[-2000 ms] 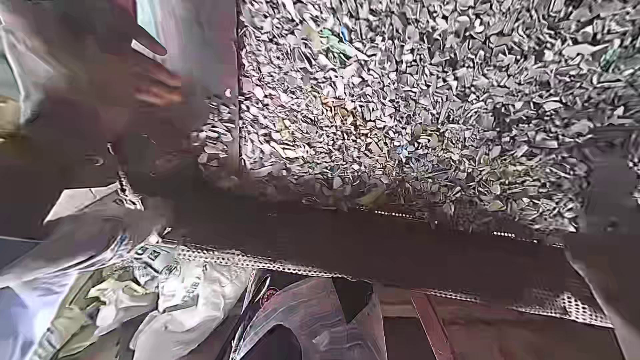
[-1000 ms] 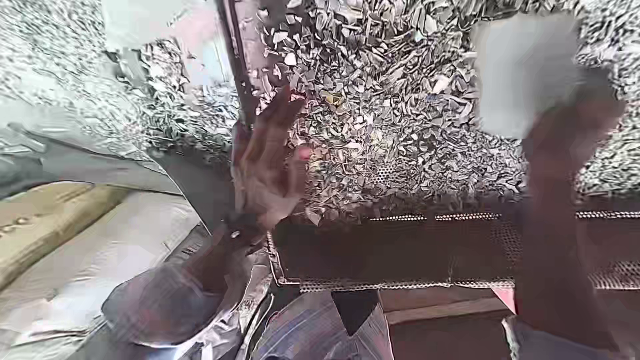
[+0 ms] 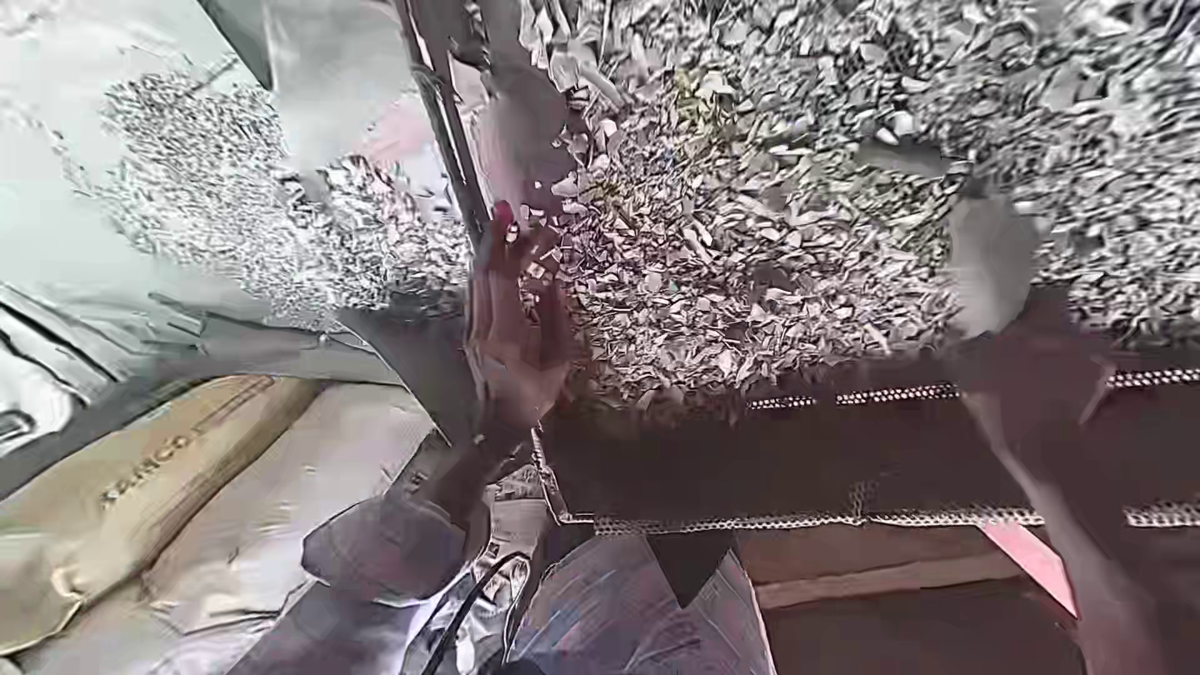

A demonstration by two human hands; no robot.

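Note:
Small pale flakes or chips (image 3: 712,253) lie in a thick layer over a perforated metal tray or screen (image 3: 731,525). At the tray's left wall, my left hand (image 3: 520,328) touches the flakes, fingers pointing up the view, with a few bits about the fingertips; whether it grips any is unclear. My right hand (image 3: 1012,352) is blurred near the tray's front edge on the right. It holds a pale flat piece (image 3: 994,258), whose material I cannot tell, against the flakes.
Left of the tray, more flakes (image 3: 197,187) are spread on a pale surface. Full sacks (image 3: 225,469), one tan and bearing writing, lie at the lower left. A dark bar (image 3: 445,122) runs along the tray's left side. Below the front edge is a wooden strip (image 3: 881,581).
My right hand has moved down toward the tray's front edge with the pale piece. My left hand, at the far left two seconds ago, is now at the tray's left wall. The view has shifted.

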